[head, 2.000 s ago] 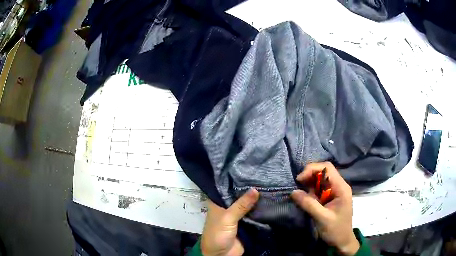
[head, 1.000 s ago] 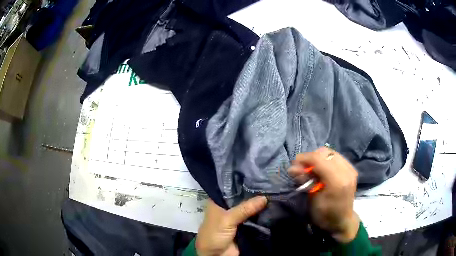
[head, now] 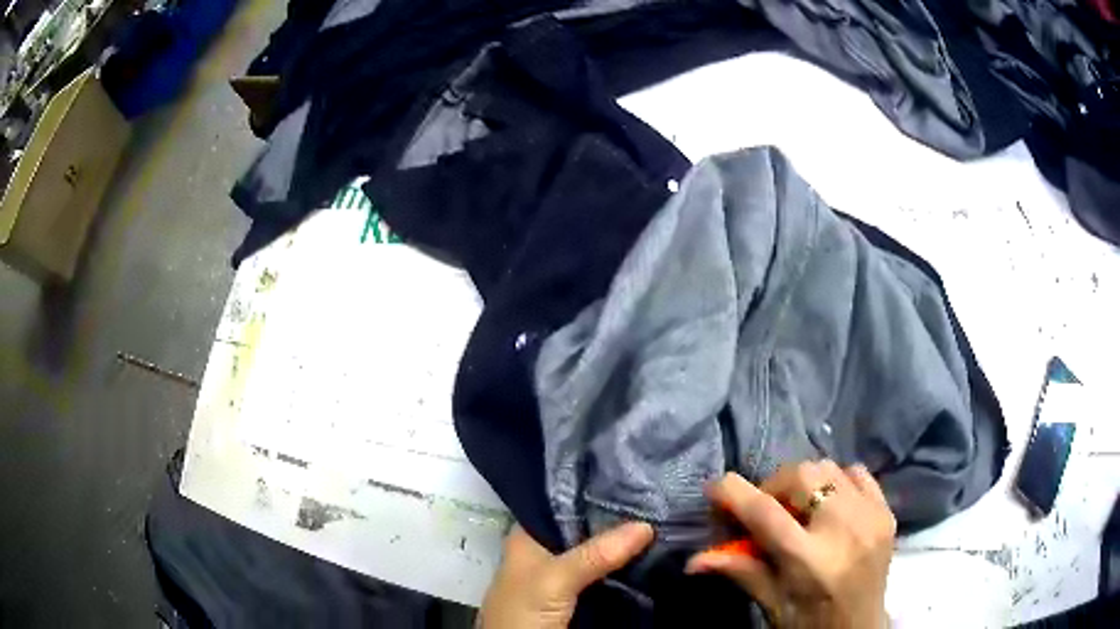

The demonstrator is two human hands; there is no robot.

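Observation:
The denim garment [head: 786, 332] lies bunched on the table, its grey wrong side up, with near-black cloth around its left and right edges. My left hand [head: 553, 575] is at the near edge, its thumb on the cloth below a stitched seam [head: 620, 509] and its fingers hidden by the cloth. My right hand [head: 811, 541], with a ring, is just to the right and holds the thread snips [head: 727, 557]. Only their orange grips show between the fingers; the blades are hidden.
A smartphone [head: 1048, 464] lies on the white table [head: 356, 369] at right. Other dark garments [head: 884, 62] heap along the far edge; more dark cloth [head: 283, 565] shows at the near left. A carton [head: 62, 184] stands on the floor at far left.
The view has tilted, so the scene sits lower in the picture. My right hand with the snips has turned palm down, closer to my left thumb. The snips' blades no longer show.

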